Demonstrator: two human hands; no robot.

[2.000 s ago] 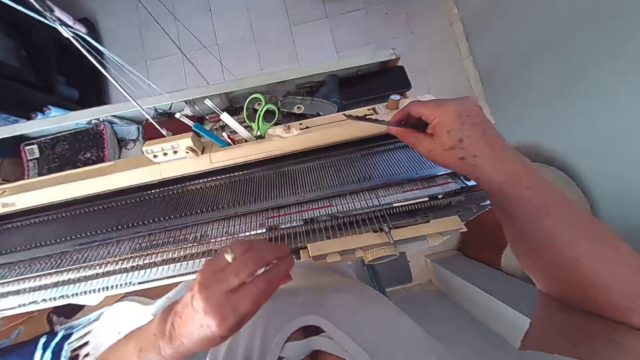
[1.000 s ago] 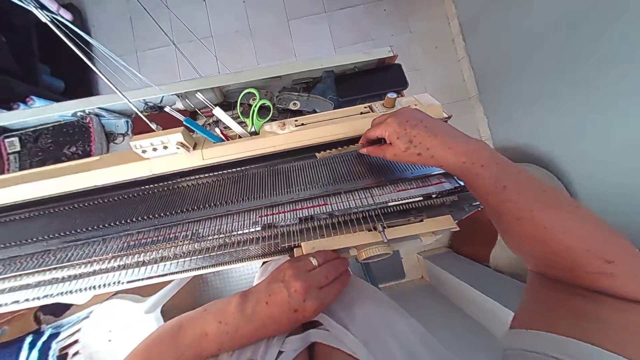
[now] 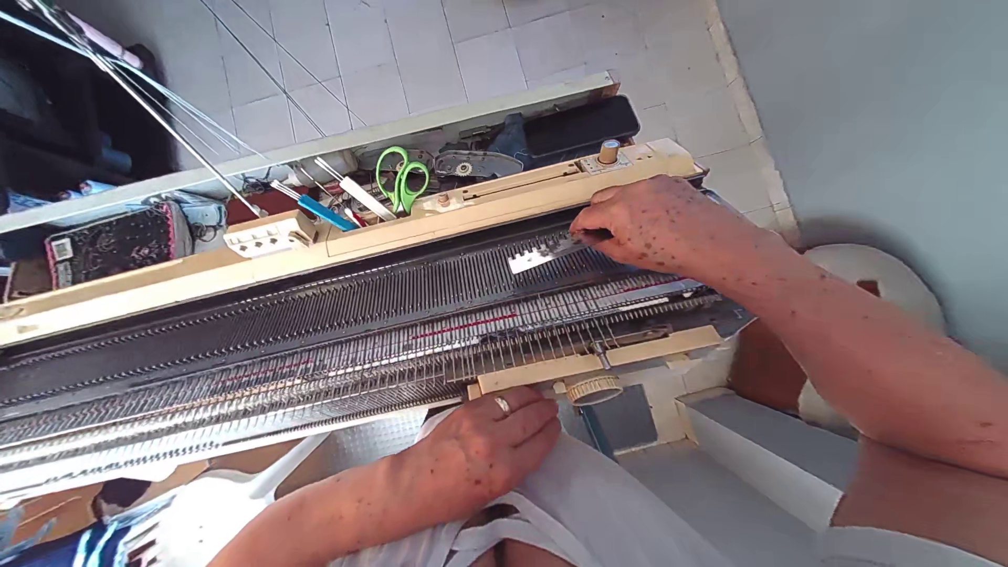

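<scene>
A knitting machine with two needle beds (image 3: 378, 303) runs across the view. My right hand (image 3: 642, 220) pinches the right end of a flat, toothed needle pusher (image 3: 543, 253), which lies over the needle butts of the far bed. At the near edge, my left hand (image 3: 504, 441) rests by the left end of a long cream plastic bar (image 3: 598, 362); its fingers are bent with the undersides hidden, so whether it grips anything is unclear. A ring is on one finger. Just right of that hand is a ribbed cream knob (image 3: 594, 390).
Behind the beds, a trough holds green-handled scissors (image 3: 403, 185), a blue-handled transfer tool (image 3: 324, 213), a white-handled one (image 3: 366, 197) and a dark case (image 3: 583, 126). Yarn strands and thin rods cross the upper left. A white stool (image 3: 874, 283) stands at right.
My right hand has come from the machine's rear rail onto the far needle bed with the toothed pusher. My left hand has moved right to the near cream bar.
</scene>
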